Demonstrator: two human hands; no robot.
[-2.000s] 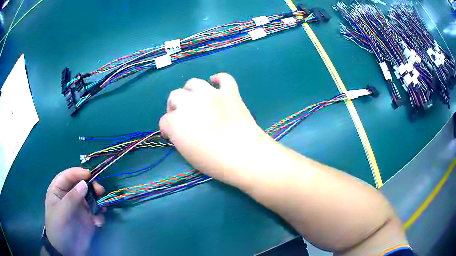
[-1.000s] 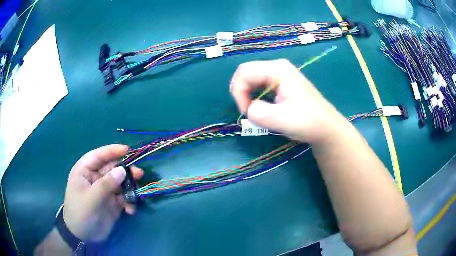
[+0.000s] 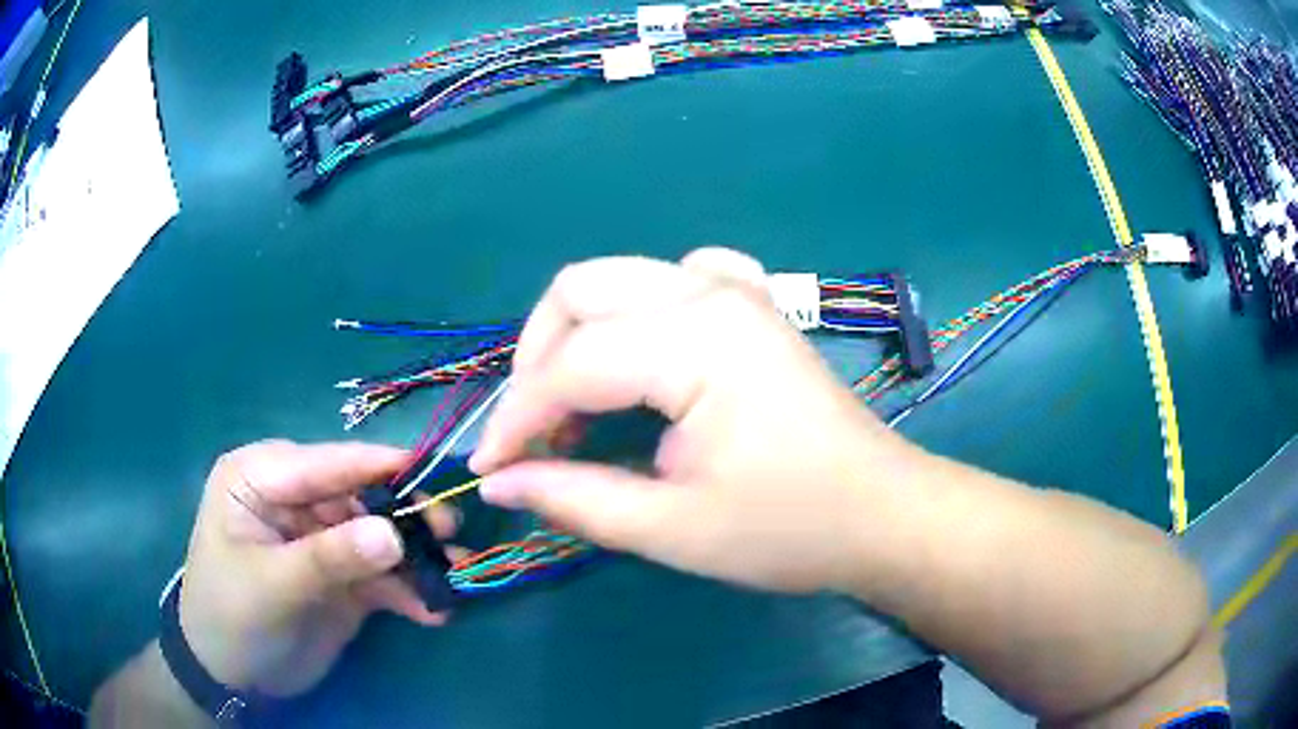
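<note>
My left hand (image 3: 306, 570) holds a black connector housing (image 3: 416, 558) between thumb and fingers, at the lower left. Several wires enter it from the right. My right hand (image 3: 669, 427) pinches a thin yellow wire (image 3: 453, 496) between thumb and index finger. The wire's end is at the upper part of the housing; whether it is inside a cavity I cannot tell. Loose wires with small metal tips (image 3: 356, 406) fan out above my left hand. A wide black connector (image 3: 913, 325) and a white label (image 3: 793, 299) show just beyond my right hand, which hides the middle of the harness.
Another harness (image 3: 498, 74) with black housings and white labels lies across the top. A dense pile of wires (image 3: 1224, 128) is at the upper right. A white sheet (image 3: 86, 228) lies at left. A yellow tape line (image 3: 1156, 385) runs down the right, crossed by a small labelled connector (image 3: 1193, 255).
My right hand has moved down and left from the bundle's middle to the held housing, bringing the yellow wire. Loose wire tips and the wide black connector have come into view.
</note>
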